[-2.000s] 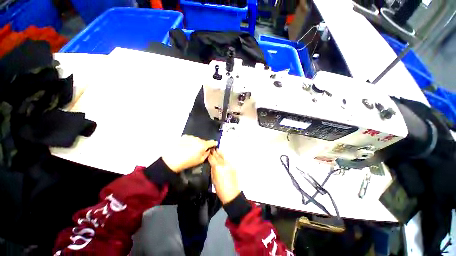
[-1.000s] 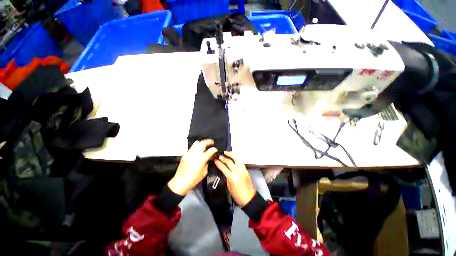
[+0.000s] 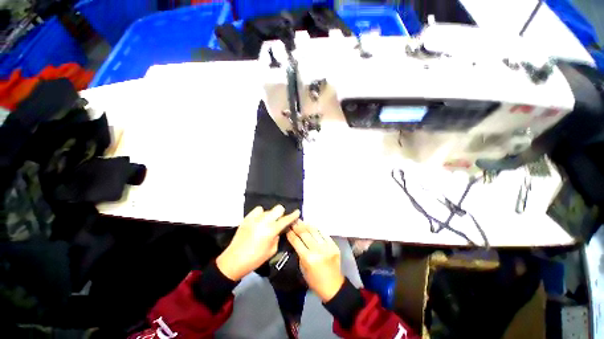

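A flat black fabric panel point(image 3: 275, 162) runs from the presser foot point(image 3: 302, 127) of the white sewing machine point(image 3: 391, 83) towards me and over the table's front edge. My left hand point(image 3: 255, 242) lies on the panel near the edge, with its fingers pinching the fabric. My right hand point(image 3: 316, 257) pinches the fabric's right edge, its fingertips close to the left ones. A small white mark shows on the dark fabric between my hands, above my lap. The fabric under my fingers is hidden.
A dark heap of fabric point(image 3: 69, 155) covers the table's left end. A dark cord point(image 3: 440, 215) and a slim metal tool point(image 3: 523, 193) lie right of the needle. Blue crates point(image 3: 162, 36) stand behind. An open cardboard box point(image 3: 407, 285) is below the table.
The view has turned and shifted. The panel now lies straighter towards me than two seconds ago, with more of it showing in front of the needle. Both hands are farther from the needle, still on the fabric.
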